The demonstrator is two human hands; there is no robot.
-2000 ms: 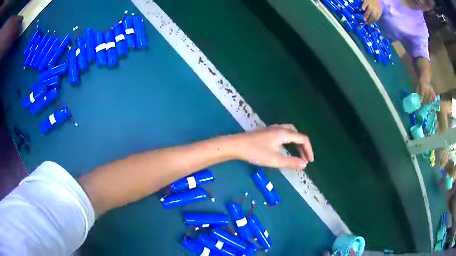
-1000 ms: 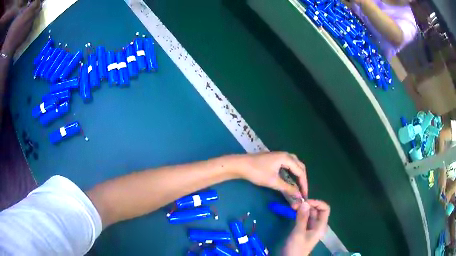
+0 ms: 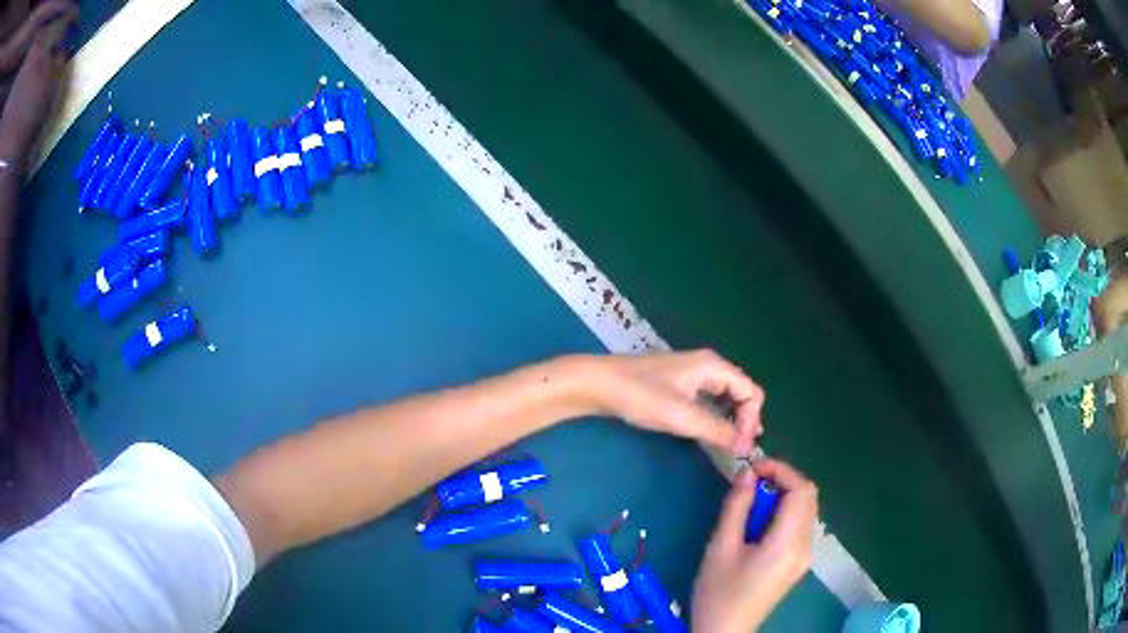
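Note:
My right hand [image 3: 761, 544], low at centre right, holds a blue battery cell [image 3: 763, 509] between thumb and fingers. My left hand [image 3: 693, 398] reaches in from the left above it. Its thumb and fingertips are pinched together on the thin leads at the cell's upper end. The leads are tiny and mostly hidden by the fingertips. Both hands are over the whitish belt edge rail [image 3: 544, 235]. Several loose blue cells [image 3: 528, 574] lie on the blue-green table below my left forearm.
More cells [image 3: 235, 167] lie at the table's upper left, near another person's hands [image 3: 37, 62]. A turquoise fan part [image 3: 882, 618] is at the bottom edge. The dark green conveyor [image 3: 792, 297] runs beyond the rail. Across it are piled cells [image 3: 866, 74] and turquoise fan parts [image 3: 1051, 291].
My right hand has come in from below and now holds a cell more upright than a second ago. My left hand has closed its fingertips at the cell's end. The view has shifted slightly.

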